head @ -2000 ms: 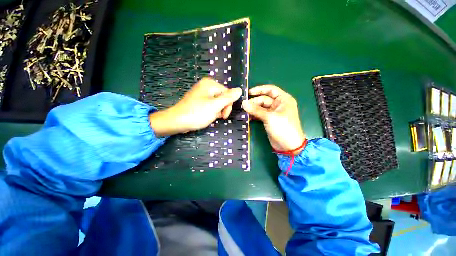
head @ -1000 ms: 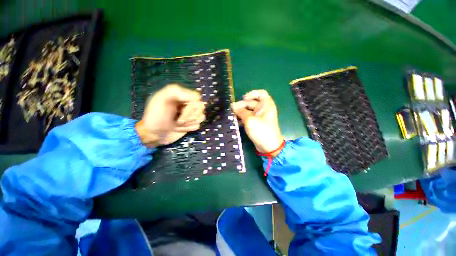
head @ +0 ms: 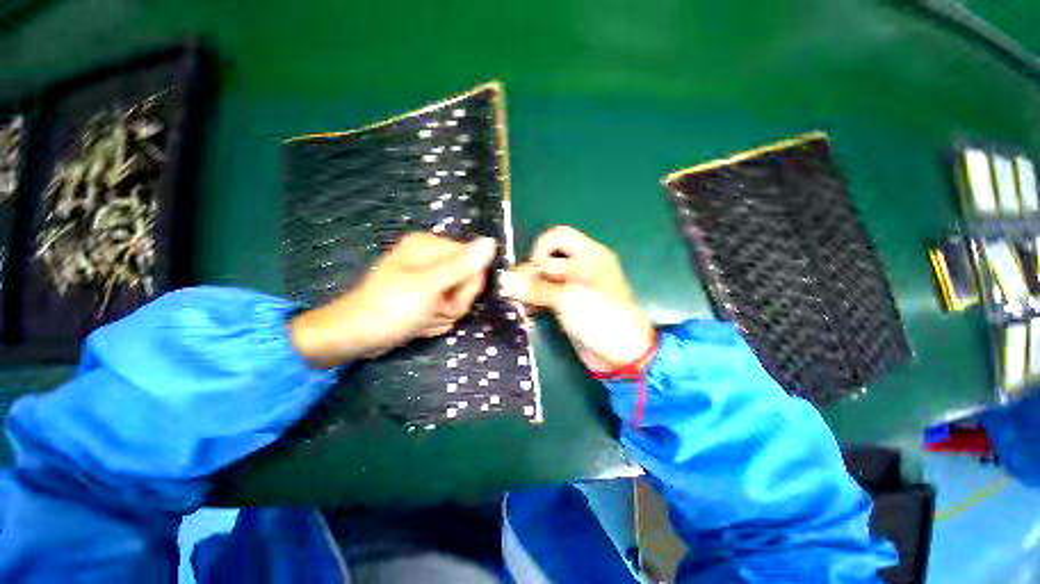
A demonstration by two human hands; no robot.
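Note:
The black FPC panel (head: 365,194) with a yellow-gold edge and rows of tiny white pads lies before me on the green mat, its far right corner bent up. My left hand (head: 416,291) is over the panel with thumb and forefinger pinched near its right edge; whether a small piece is between them cannot be seen. My right hand (head: 576,291) pinches the panel's right edge beside the left fingertips. The left part of the panel is partly hidden by my left hand and sleeve.
A black compartment tray (head: 188,171) with heaps of gold-tan strips (head: 103,217) is at the left. A panel stack (head: 787,262) lies at the right. White and yellow-framed parts (head: 1004,262) are at the far right, with another person's blue sleeve (head: 1015,422) below. Black trays (head: 901,502) stand beside the bench.
My left hand has moved right from over the panel's middle back to its right edge. My right hand stays at that edge. The view has shifted slightly.

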